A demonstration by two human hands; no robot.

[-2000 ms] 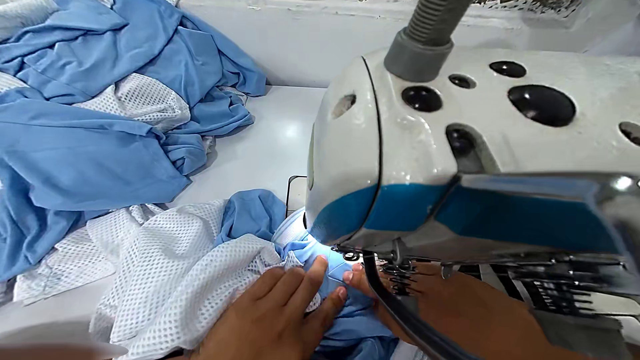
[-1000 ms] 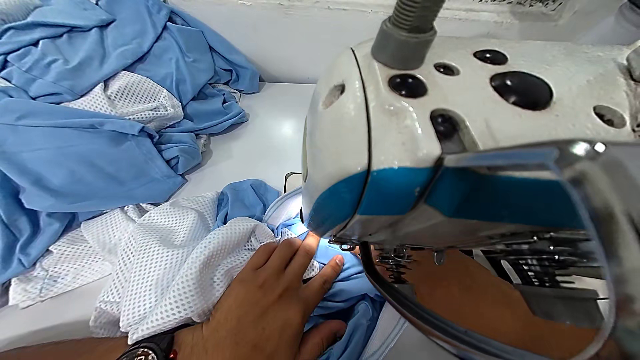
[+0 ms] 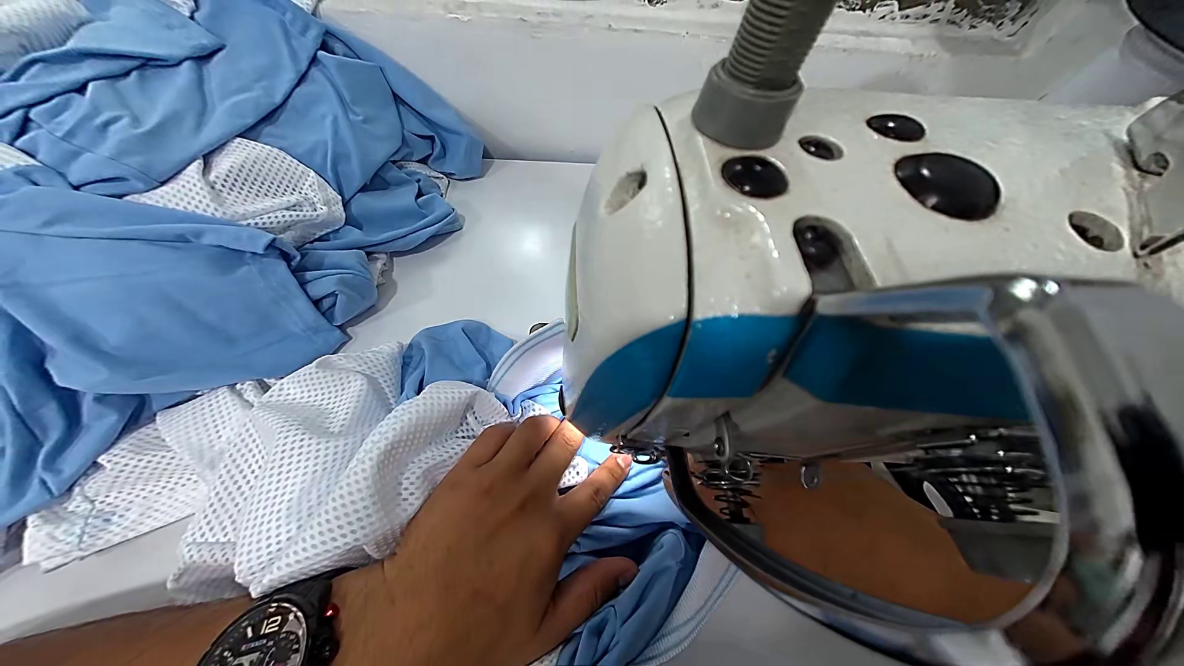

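My left hand [image 3: 490, 532] lies palm down on light blue fabric [image 3: 638, 518] and white mesh fabric [image 3: 324, 462], fingers spread and fingertips close to the needle area of a white and blue sewing machine [image 3: 740, 268]. It grips nothing that I can see. Behind the machine's chrome guard [image 3: 1027, 287] and under the head, part of my right hand or forearm [image 3: 869, 536] shows; its fingers are hidden. A white band edge [image 3: 532, 356] of the cloth curves up beside the machine head, and another [image 3: 694, 601] emerges below the blue folds.
A heap of blue garments [image 3: 157, 287] with white mesh parts covers the left side of the white table [image 3: 490, 250]. A grey ribbed hose [image 3: 768, 65] rises from the machine top. A low white wall [image 3: 536, 83] runs along the back.
The right fingertips, seen beside the left ones two seconds ago, are now out of sight behind the machine. The cloth's white band shows more at the machine's left and below the blue folds.
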